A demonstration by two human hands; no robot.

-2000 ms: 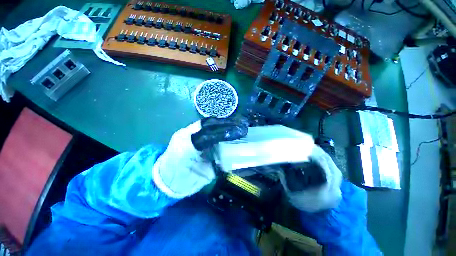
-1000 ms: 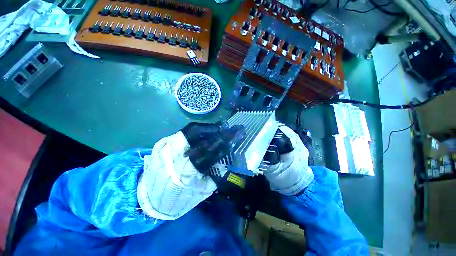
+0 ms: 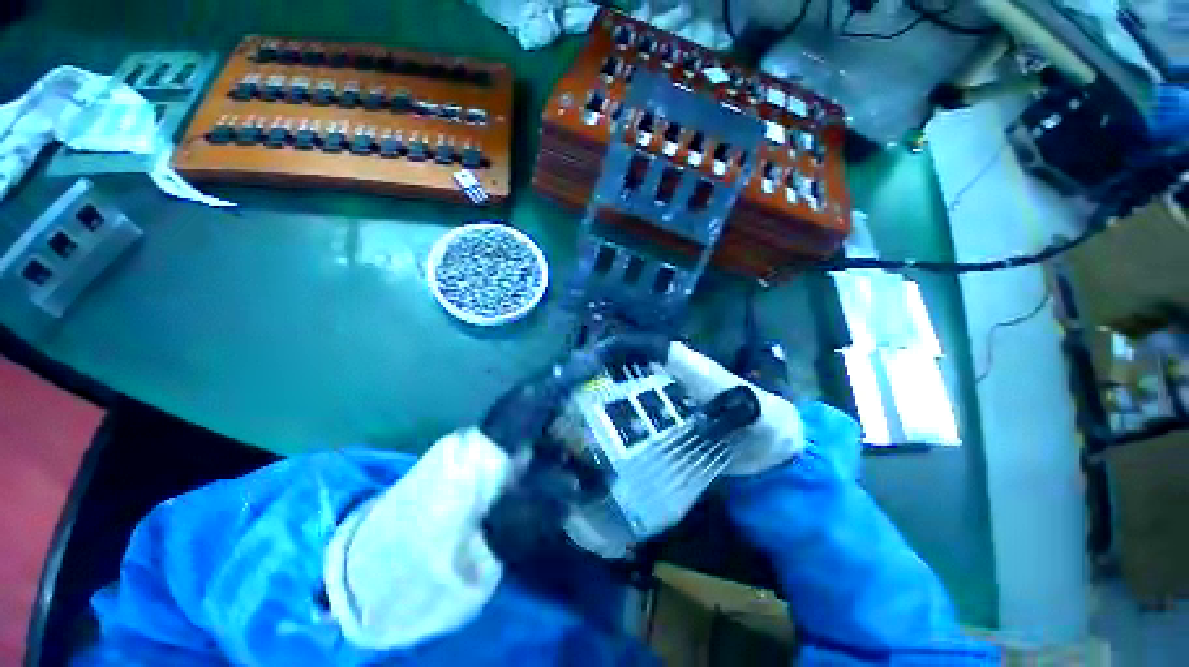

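Note:
A silver heatsink (image 3: 659, 476) with fins is held in front of me, tilted, with its fins towards the lower right. Three black transistors (image 3: 652, 414) show in a row on its face. My left hand (image 3: 528, 450), in a white glove with blackened fingers, grips its left side. My right hand (image 3: 730, 407), gloved the same way, holds its right and far side, a finger across it near the transistors. The hands and heatsink cover most of the jig behind. A dark cover plate (image 3: 672, 137) with rectangular windows leans on the stacked trays.
A white bowl of screws (image 3: 488, 274) stands beyond my left hand. The transistor tray (image 3: 339, 163) and stacked trays (image 3: 561, 167) lie farther off. Bright heatsinks (image 3: 900, 391) lie right, near a black cable (image 3: 965, 266). A grey fixture (image 3: 63, 245) and white cloth (image 3: 91, 111) are left.
The heatsink has turned over from its fins facing up, so the transistors on its face now show. Both hands have shifted their hold on it. The camera view has shifted slightly.

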